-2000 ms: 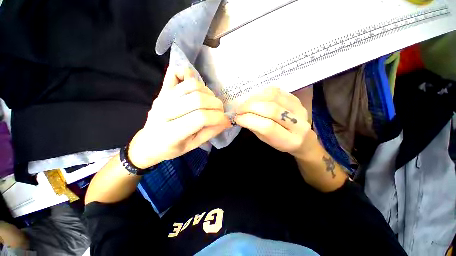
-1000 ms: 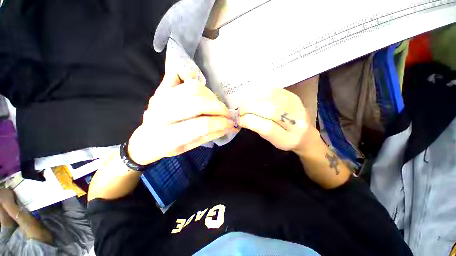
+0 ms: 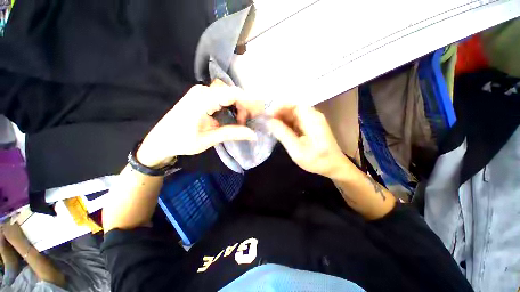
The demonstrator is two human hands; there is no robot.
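Observation:
A grey fabric piece (image 3: pixel 251 149) hangs between my hands at the table's front edge, its upper part folded over toward the top of the view. My left hand (image 3: pixel 196 122) holds the grey piece between fingers and thumb, with a dark bit showing inside the grip. My right hand (image 3: pixel 308 137) pinches the piece's right side; its fingertips are blurred. A black fabric piece (image 3: pixel 97 97) lies heaped to the left of my hands.
The white table (image 3: pixel 365 40) runs to the upper right. Blue crates (image 3: pixel 199 202) show below the black fabric and right of my right arm. Grey and black garments (image 3: pixel 496 188) lie at the right. Another person's hand (image 3: pixel 28 248) is at the lower left, near a yellow strip (image 3: pixel 80 212).
My left hand has opened its grip somewhat, with thumb and fingers apart around the cloth. My right hand has shifted and turned slightly. The grey piece now hangs lower and more visibly between them.

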